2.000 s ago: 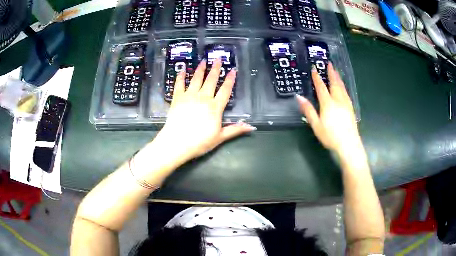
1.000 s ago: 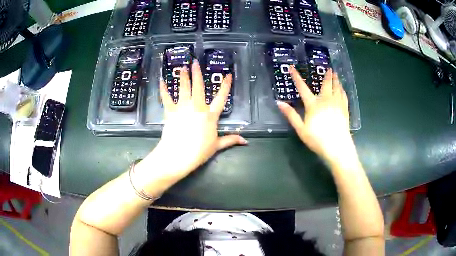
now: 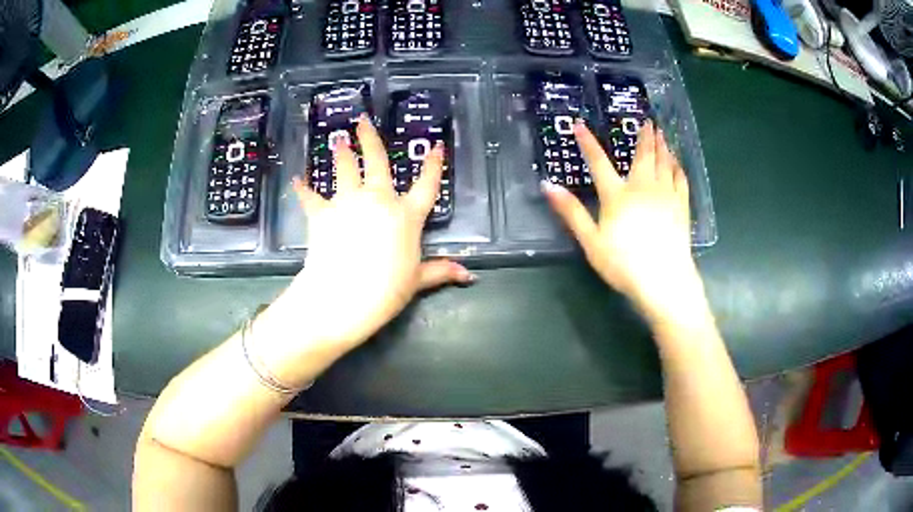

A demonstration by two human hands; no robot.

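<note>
A clear blister tray (image 3: 330,262) holds two rows of black keypad phones on the bench. My left hand (image 3: 360,245) is spread over the two phones of the near row's middle, with fingertips on the keys of the middle-left phone (image 3: 326,105) and the phone beside it (image 3: 418,112). My right hand (image 3: 641,225) is spread over the two near-row phones at the right (image 3: 559,95) (image 3: 623,95), fingertips on their keys. Both hands hold nothing. The near-left phone (image 3: 235,165) is untouched. The palms and fingers hide some keys.
A smartphone (image 3: 88,285) lies on white paper (image 3: 40,330) at the left, near a crumpled clear bag (image 3: 38,222). A dark fan base (image 3: 72,125) stands behind it. A blue mouse (image 3: 775,28) lies on a pale box (image 3: 716,30) at the back right. Red stools (image 3: 826,415) show below.
Both hands have moved slightly from where they were, and the right fingers have shifted to the left over the phones. The tray appears a little further left. The screens look dimmer than two seconds ago.
</note>
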